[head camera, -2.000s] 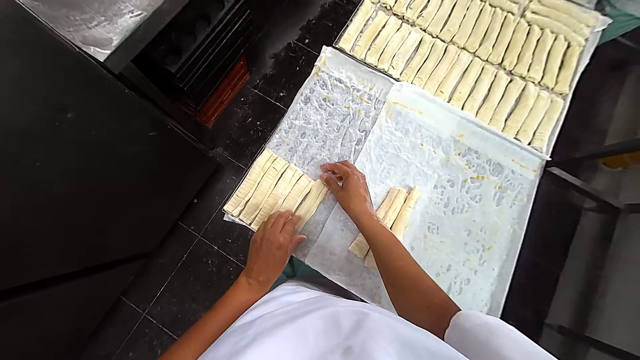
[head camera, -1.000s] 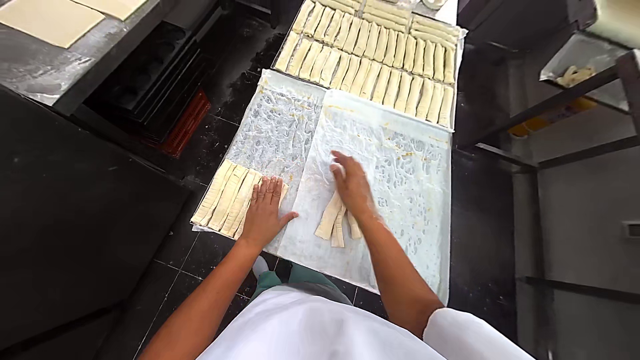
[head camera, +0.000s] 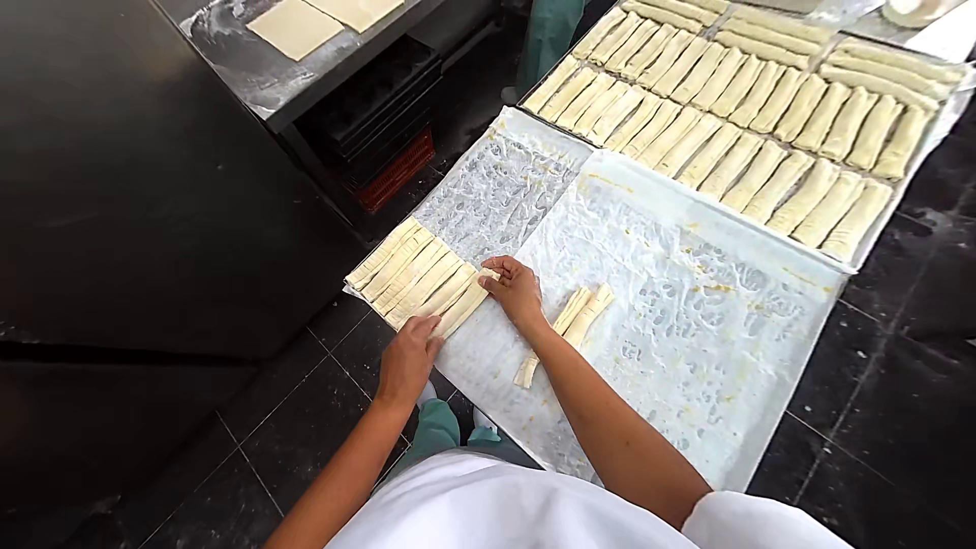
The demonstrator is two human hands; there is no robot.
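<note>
My right hand [head camera: 512,288] pinches the upper end of a pale dough strip [head camera: 463,306] at the right side of a row of dough strips [head camera: 408,267]. At that strip's lower end rest the fingers of my left hand [head camera: 410,358]. The row lies side by side at the near left corner of a paper-lined tray. Loose dough strips [head camera: 589,314] lie on the parchment paper [head camera: 686,305], partly hidden by my right forearm.
Beyond the paper stands a tray filled with rows of dough strips [head camera: 732,160]. At the upper left, flat dough sheets [head camera: 296,29] lie on a floured metal worktable [head camera: 252,76]. A red crate [head camera: 395,169] sits under it. Another person's green-clad leg [head camera: 550,38] shows behind.
A second ago my left hand lay flat on the row and my right hand was over the loose strips; now both are at one strip's ends. The view has shifted.
</note>
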